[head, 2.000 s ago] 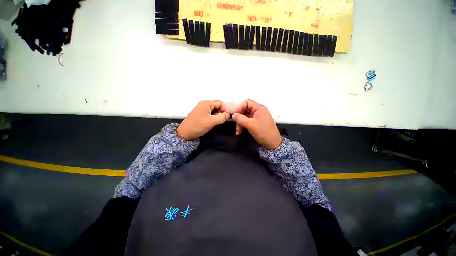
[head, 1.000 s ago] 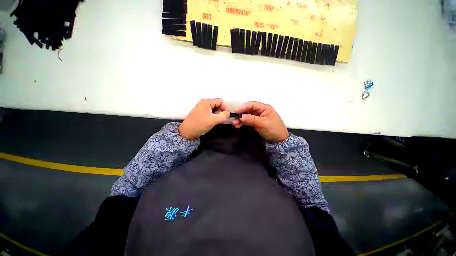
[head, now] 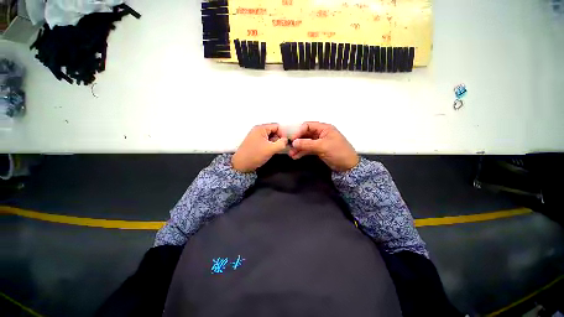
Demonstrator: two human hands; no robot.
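Observation:
A tiny black strip (head: 290, 142) is pinched between the fingertips of both hands at the table's front edge, mostly hidden by the fingers. My left hand (head: 258, 147) holds its left end between thumb and fingers. My right hand (head: 324, 146) holds it from the right, fingertips almost touching the left ones. Short black strips (head: 346, 57) stand in a row along the front edge of the yellow board (head: 321, 31), with a gap in the row towards the left. More black strips (head: 216, 30) are stacked along the board's left edge.
A heap of loose black strips (head: 71, 49) lies at the upper left, beside crumpled white material (head: 77, 9). A clear bag with small parts (head: 11, 90) is at the far left. Small silver-and-blue hardware (head: 459, 94) lies at the right of the white table (head: 185, 111).
The view has shifted, showing more of the table's left side. Less of the black strip shows between the fingertips than one second ago. Both hands remain together at the table edge.

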